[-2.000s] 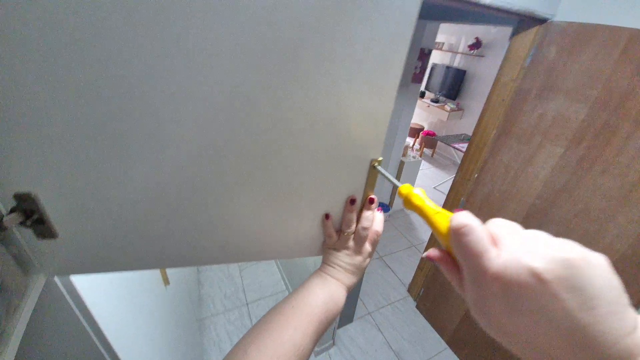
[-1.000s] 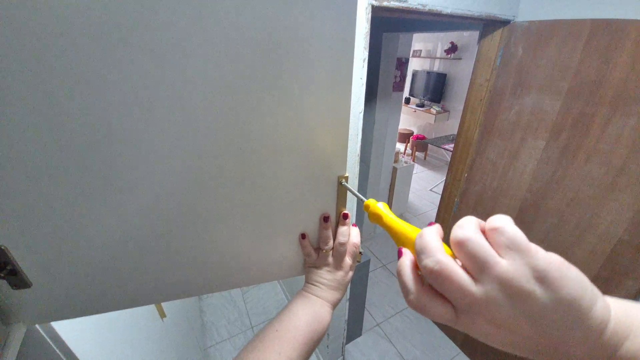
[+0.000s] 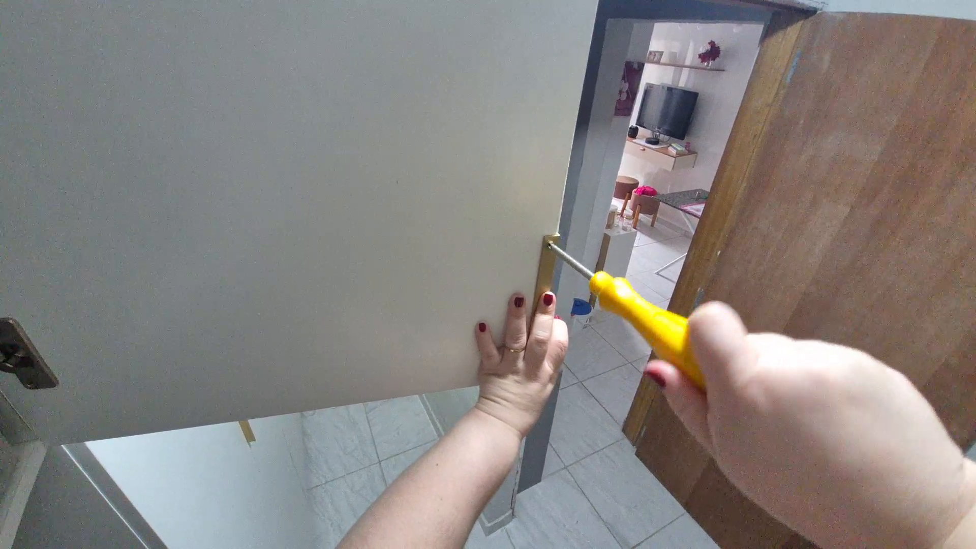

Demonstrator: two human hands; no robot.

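A white cabinet door (image 3: 305, 213) fills the left and middle of the view. Along its right edge lies a gold-coloured metal handle (image 3: 546, 271), upright. My left hand (image 3: 522, 366) presses flat on the door's lower right corner, fingertips on the handle's lower part, which it hides. My right hand (image 3: 808, 412) grips a screwdriver with a yellow handle (image 3: 644, 316); its steel shaft slants up left, and the tip meets the top end of the metal handle. The screw head there is too small to make out.
A dark metal hinge (image 3: 25, 354) sits at the door's lower left. At right stands a brown wooden door (image 3: 854, 229) beside a doorway. Through it show a television (image 3: 667, 110), stools and a tiled floor (image 3: 602, 427). Another gold-coloured piece (image 3: 247, 432) shows below the cabinet door.
My right hand has turned about the screwdriver; its fingers were spread more openly one second ago. My left hand stays on the door. The view has shifted.
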